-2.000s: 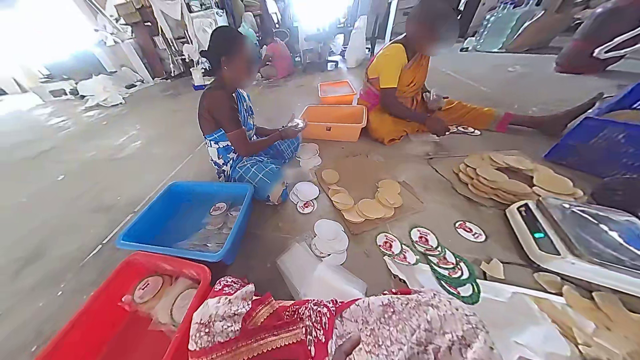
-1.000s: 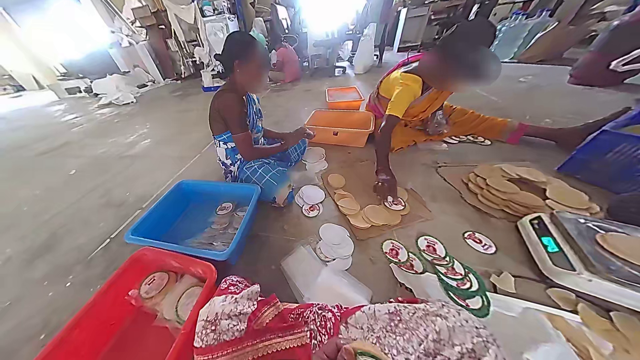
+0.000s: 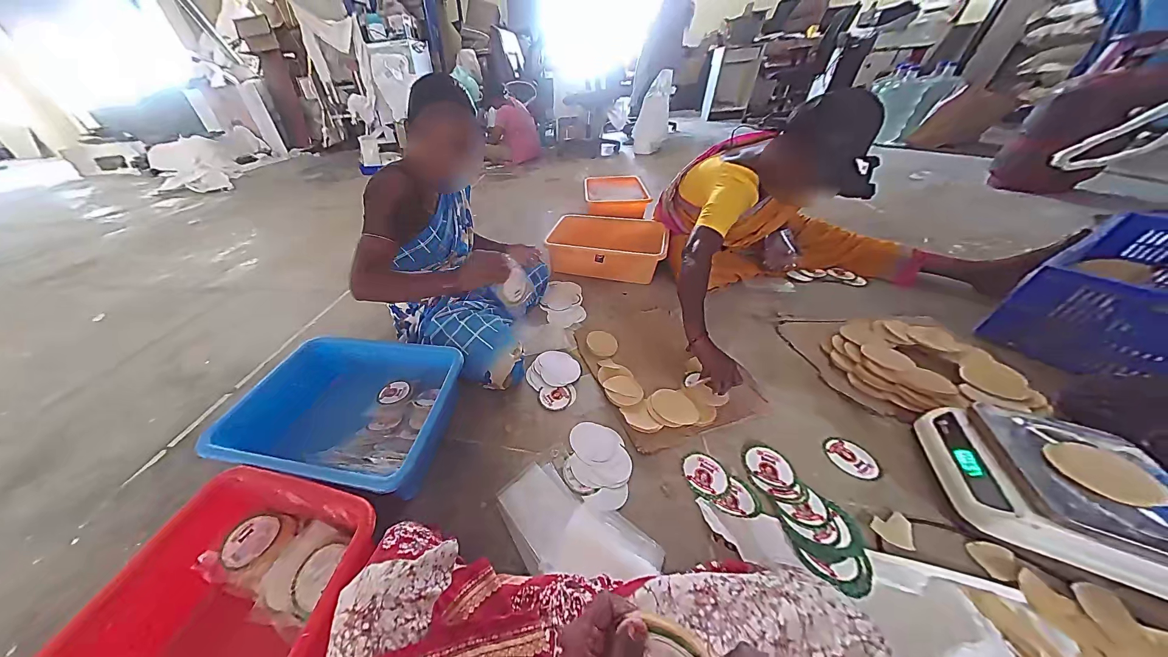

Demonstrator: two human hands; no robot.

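Note:
At the bottom edge, my left hand has curled fingers against a round tan disc, apparently gripping its left side. Only a dark sliver of my right hand shows right of the disc; its fingers are hidden. Clear plastic sleeves lie beyond my lap, with white round cards at their far end. Printed round labels with green rims overlap to their right. Farther off, tan discs lie in a curve on a brown cardboard sheet.
A red tub and a blue tub hold packed discs at left. Right are a digital scale, piled tan discs and a blue crate. Two people sit ahead near orange tubs; one reaches onto the cardboard.
A tan disc now shows beside my left hand; two seconds ago it was not visible. The person in yellow has stretched an arm down to the discs on the cardboard.

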